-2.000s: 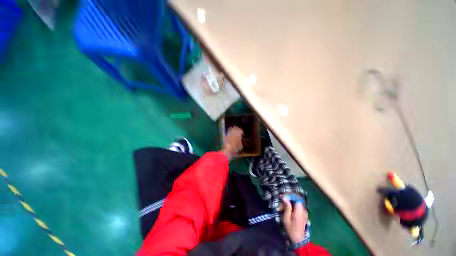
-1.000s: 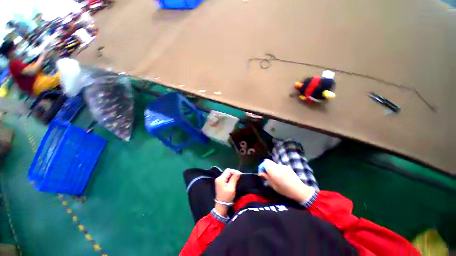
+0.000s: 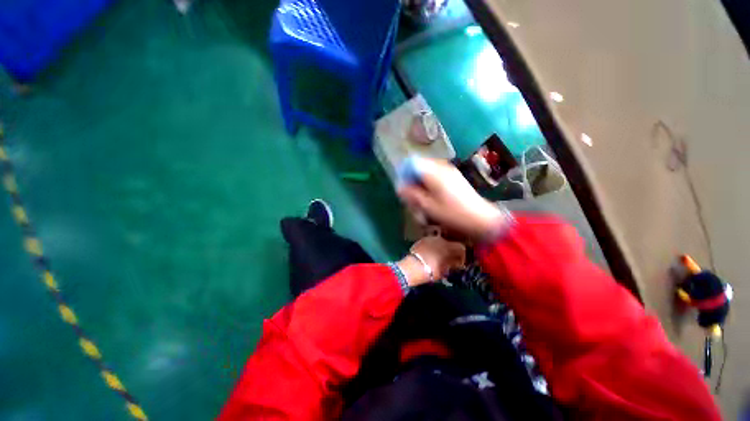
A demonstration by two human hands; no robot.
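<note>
My left hand is low over my lap, fingers curled, with a pale band at the wrist. My right hand is blurred, above and beyond my left hand, with a pale blue wrap at its fingertips. No held thing can be made out in either hand. A black plush toy with a red band and yellow tips lies on the brown table at the right. A thin dark thread runs along the table above it, with a loop at its far end. A slim dark tool lies below the toy.
The brown table has its edge to my right. A white box with a small object on top stands beyond my hands, near a blue stool. A small dark box stands by the table. A blue crate is top left.
My hands were together over my lap with a thin pale line between them; now my right hand is raised forward and away. The view has turned, moving the toy to the right.
</note>
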